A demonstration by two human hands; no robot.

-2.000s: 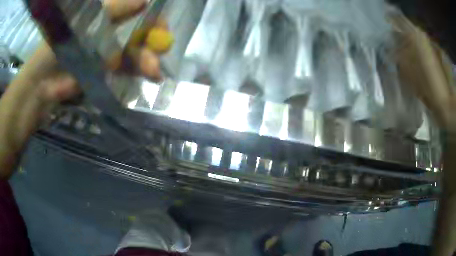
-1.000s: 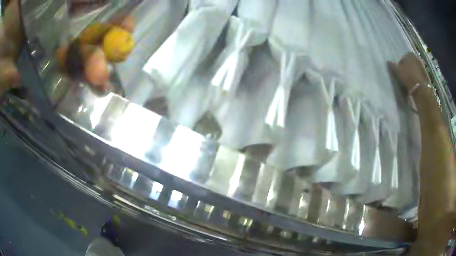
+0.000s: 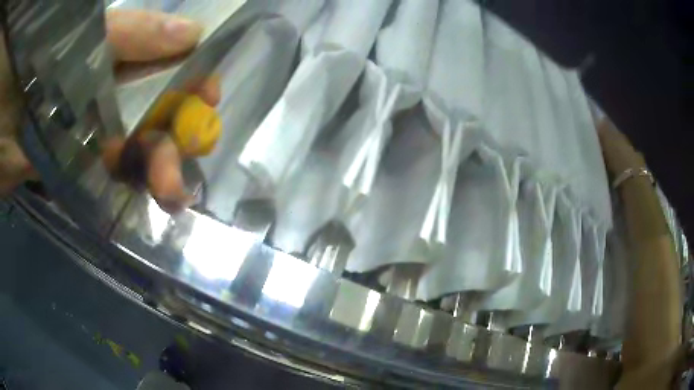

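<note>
White cloth (image 3: 396, 145) lies in long parallel folds over the shiny metal rack (image 3: 221, 251), its open fold ends near the front rail. My left hand (image 3: 171, 114), with yellow on its fingertips, is at the left, curled around a broad metal strip (image 3: 65, 76); the strip hides part of the hand. My right arm reaches up the right side. My right hand (image 3: 609, 141) is at the rack's far right edge beside the cloth, small and blurred, its fingers largely hidden.
Bare bar ends (image 3: 365, 305) show along the front rail. Dark grey floor with yellow-green marks (image 3: 114, 349) lies below the rack at lower left. A pale rounded thing (image 3: 160, 381) is cut off by the bottom edge. The upper right is dark.
Since the first frame, the rack and cloth have tilted and fill more of the view. In the last second they shifted slightly right and down, and more of my left hand's upper finger shows.
</note>
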